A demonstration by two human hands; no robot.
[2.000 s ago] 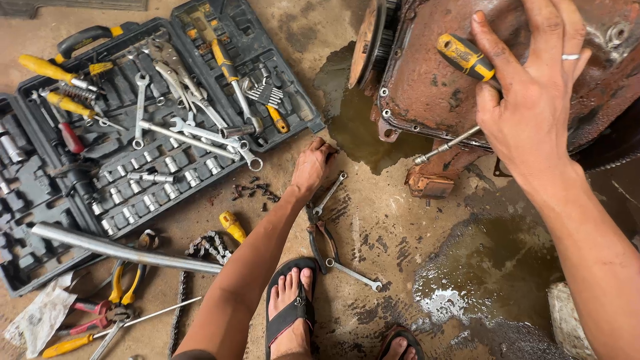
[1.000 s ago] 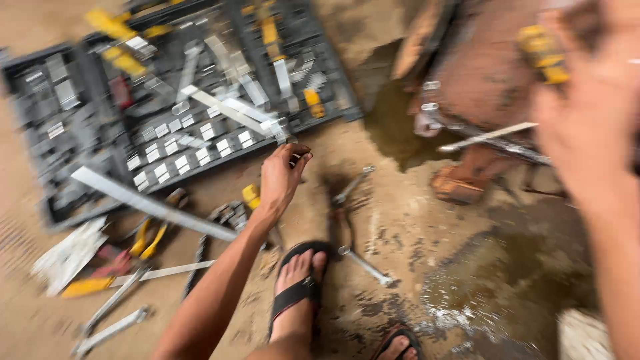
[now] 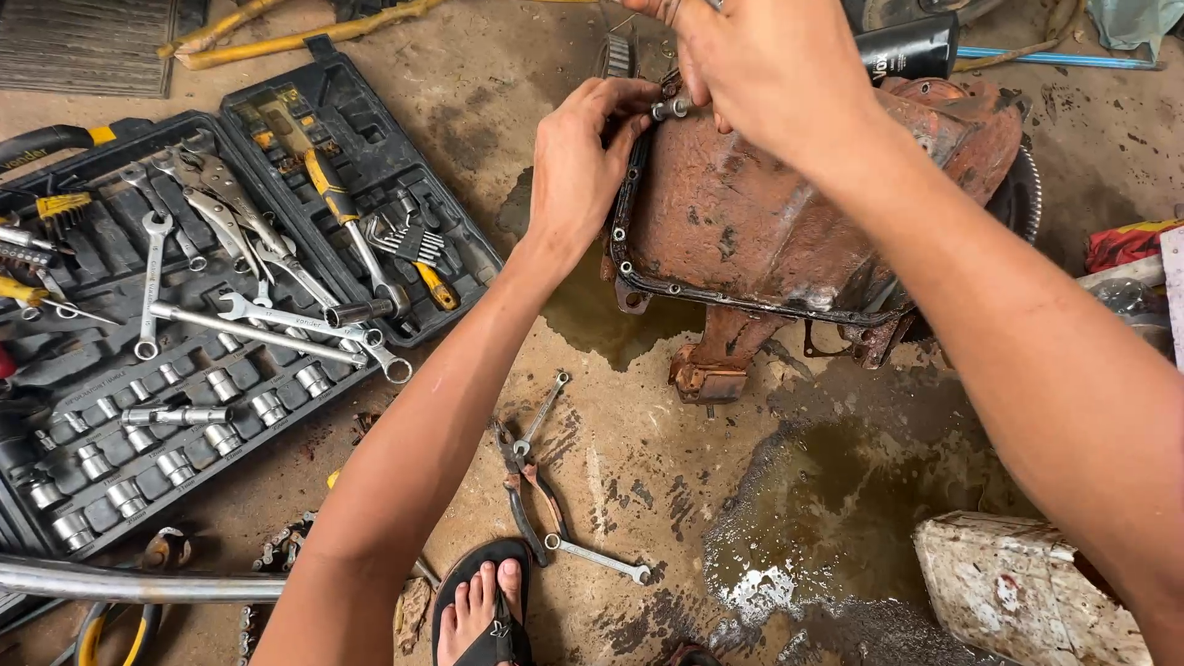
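A rusty metal housing (image 3: pixel 740 222) with a bolt-holed flange lies at the upper right. At the flange's upper left corner, my left hand (image 3: pixel 592 139) has its fingertips round a metal socket end (image 3: pixel 670 109). Close above and to the right is my right hand (image 3: pixel 749 65), curled on a tool whose handle is mostly hidden; the view cuts it off at the top. Combination wrenches (image 3: pixel 597 559) and pliers (image 3: pixel 524 486) lie on the floor below the housing.
An open socket set case (image 3: pixel 305 407) with sockets, wrenches and locking pliers fills the left. A metal tube (image 3: pixel 139 583) lies at lower left. Oily liquid (image 3: pixel 832 518) wets the floor, beside a dirty white container (image 3: pixel 1017 583). My sandalled foot (image 3: pixel 481 606) is at the bottom.
My left hand has moved from the floor beside the tool case up to the housing's flange. The right hand's yellow-handled tool has come to that corner, its handle now hidden. The view has shifted.
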